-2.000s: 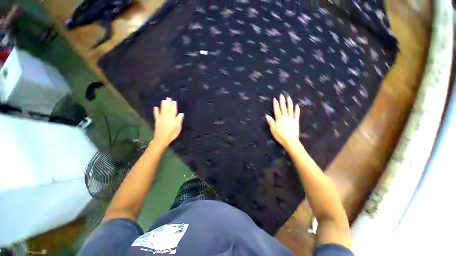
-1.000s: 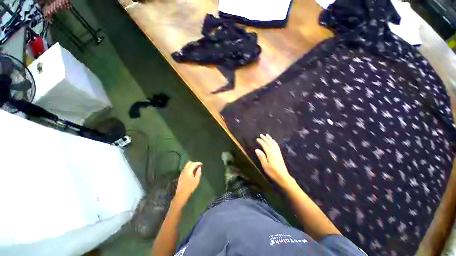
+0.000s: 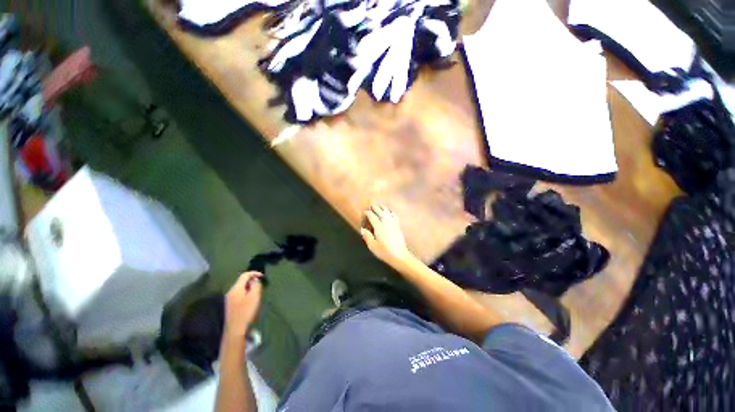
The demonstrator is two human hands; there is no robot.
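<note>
My right hand (image 3: 385, 234) is bare and empty, its fingers apart at the near edge of the brown wooden table (image 3: 355, 165). My left hand (image 3: 244, 298) is over the green floor, with its fingers curled; nothing can be made out in it. A crumpled black fabric heap (image 3: 532, 241) lies on the table just right of my right hand. The dark patterned fabric (image 3: 681, 322) with small pinkish-grey motifs lies at the lower right, cut off by the picture's edge.
A white panel with black edging (image 3: 540, 96) lies behind the black heap. A black-and-white cloth pile (image 3: 363, 52) is farther up the table. A black scrap (image 3: 296, 249) lies on the floor. A white box (image 3: 113, 249) stands at the left.
The view has swung along the table. The patterned fabric has shifted to the lower right, and my right hand has left it for the table edge. More white panels and the black-and-white pile show.
</note>
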